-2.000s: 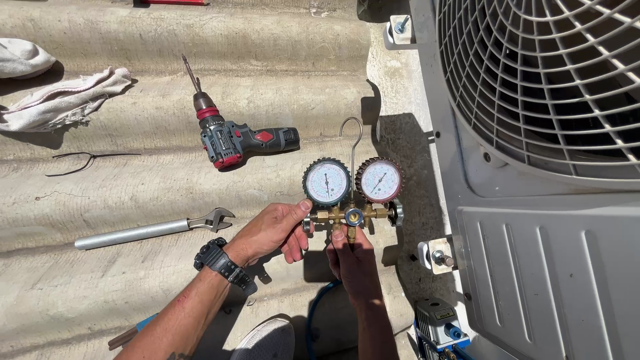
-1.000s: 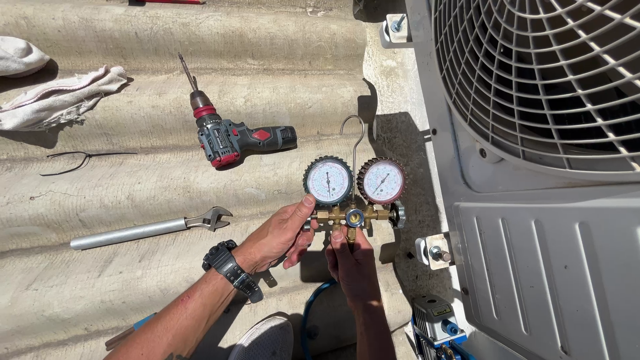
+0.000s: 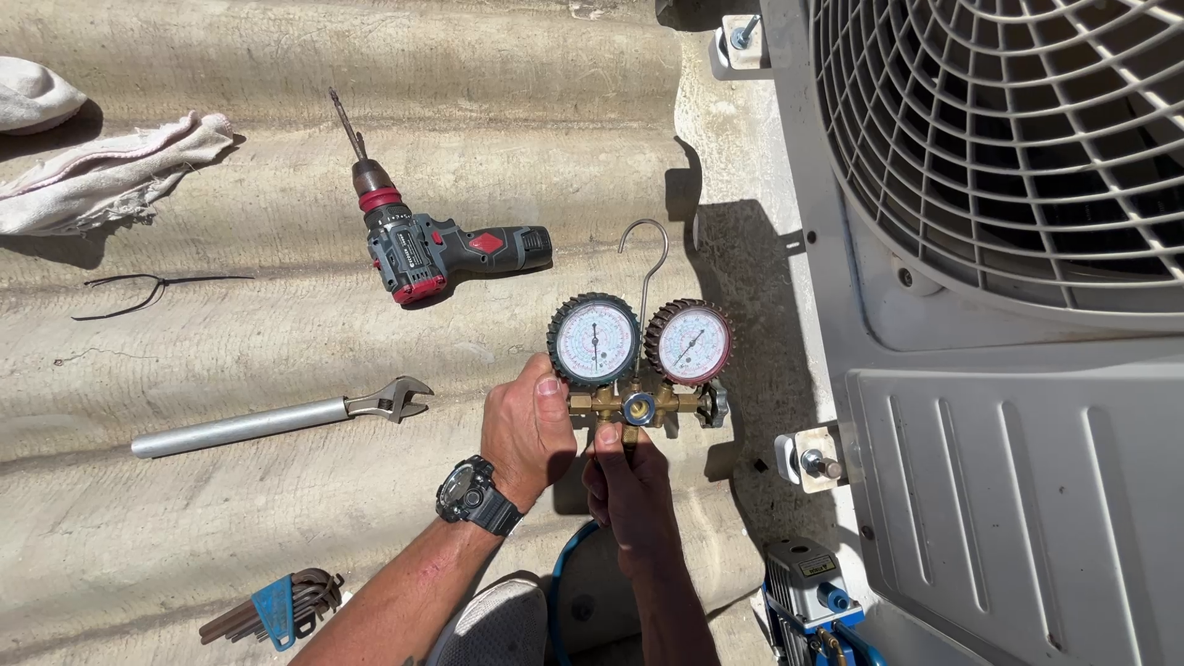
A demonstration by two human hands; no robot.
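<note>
A brass manifold gauge set with two round dials and a wire hook is held up between my hands. My left hand, with a black watch on its wrist, is closed around the left end of the manifold, covering the valve knob there. My right hand pinches the fitting under the middle of the manifold, its thumb just below the sight glass. The left dial has a dark green rim, the right one a dark red rim. At the right end a valve knob shows uncovered. A blue hose curves below the hands.
On the corrugated roof lie a cordless drill, an adjustable wrench, a hex key set, a black cable tie and rags. An outdoor air-conditioning unit stands at right, a pump-like device beside it.
My left hand has closed more around the manifold's left end; its fingers were more spread below it before. The hex key set now shows more fully. My right hand stays under the manifold.
</note>
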